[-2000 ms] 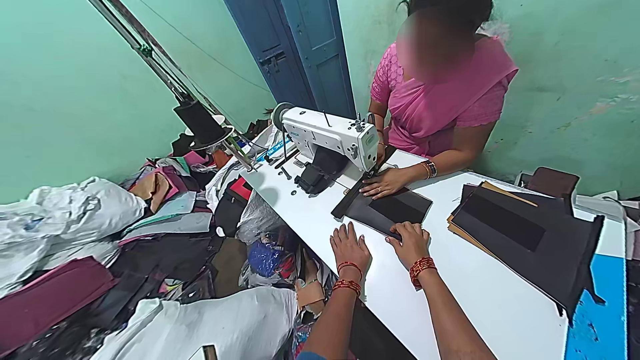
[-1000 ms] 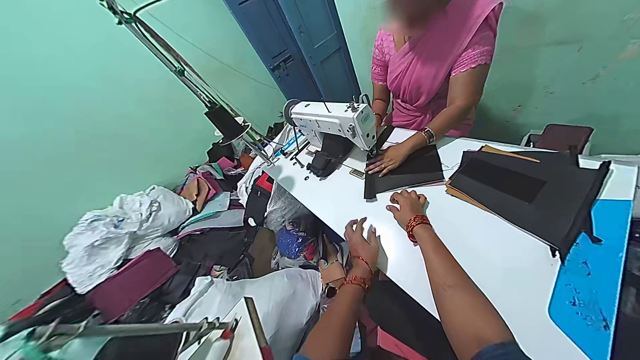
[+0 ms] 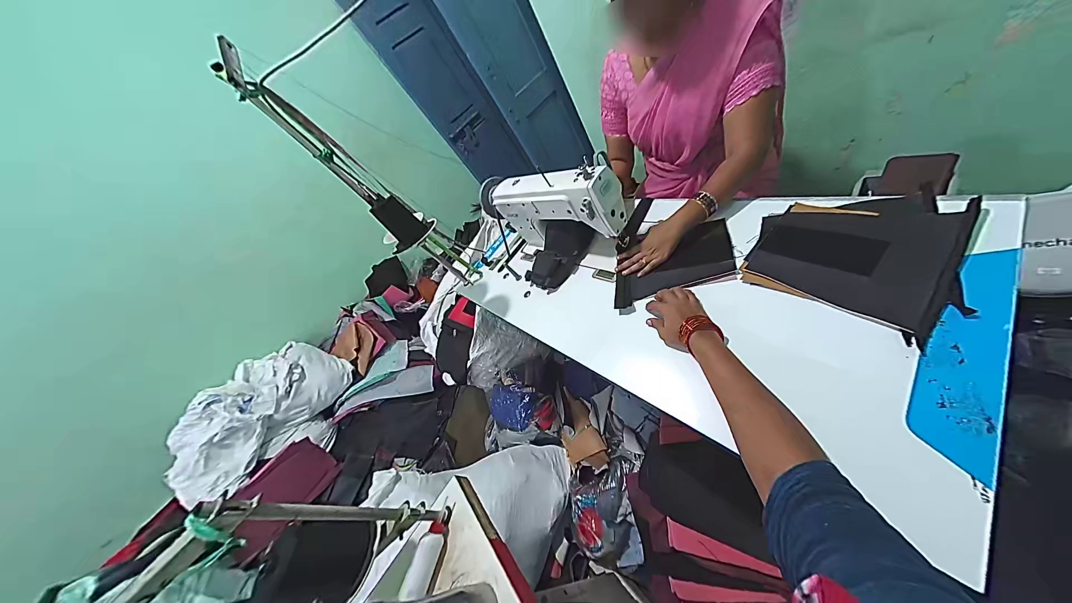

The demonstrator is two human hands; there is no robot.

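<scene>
My right hand, with red bangles at the wrist, rests on the white table just below a dark fabric panel. Its fingers are bent and loosely spread, and nothing is seen held. My left hand is out of view. Across the table, a person in pink presses one hand on the panel, beside the needle end of a white sewing machine. A narrow black strip lies along the panel's left edge. The person's other hand is mostly hidden behind the machine head.
A stack of black pieces with tan layers lies on the table's right part. A thread stand with a black cone leans at the left. Fabric scraps and white sacks fill the floor. A wooden-edged stand is at the bottom.
My left hand, beside the table's near edge a second ago, is out of view. My right hand still rests near the panel. The panel has shifted away from my right hand since two seconds ago.
</scene>
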